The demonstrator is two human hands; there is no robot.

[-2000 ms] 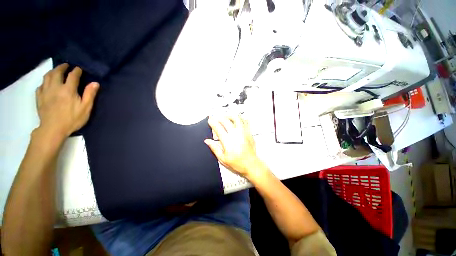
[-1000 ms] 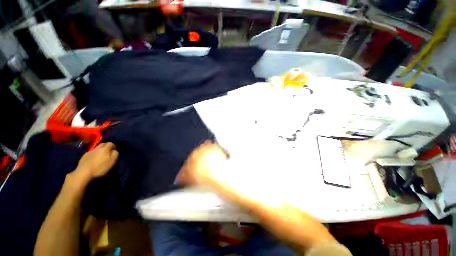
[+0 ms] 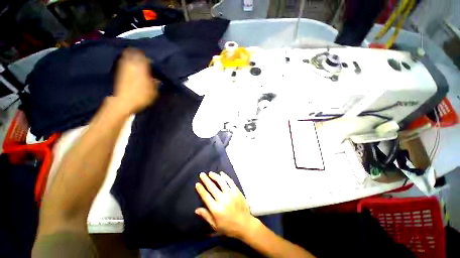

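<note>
A dark fabric panel [image 3: 169, 156] lies on the white table left of the needle area and hangs over the front edge. My right hand [image 3: 222, 201] rests flat on its right edge, fingers spread. My left hand [image 3: 133, 80] is blurred at the panel's far end, beside the dark garment heap [image 3: 75, 75]; whether its fingers hold cloth cannot be told. The white sewing machine [image 3: 373, 83] stands to the right, with a white oval plate [image 3: 208, 118] beside the needle area.
An orange-red basket [image 3: 45, 151] is at the left and a red plastic basket [image 3: 403, 221] at the front right. A small open box [image 3: 381, 158] holds dark scraps. A thin rectangle [image 3: 306, 145] lies on the machine bed. A thread cone [image 3: 231, 48] is behind.
The view swung left, then partly back. My left hand moved from the left basket to the panel's far end. A panel now lies beside the needle, with my right hand flat on it.
</note>
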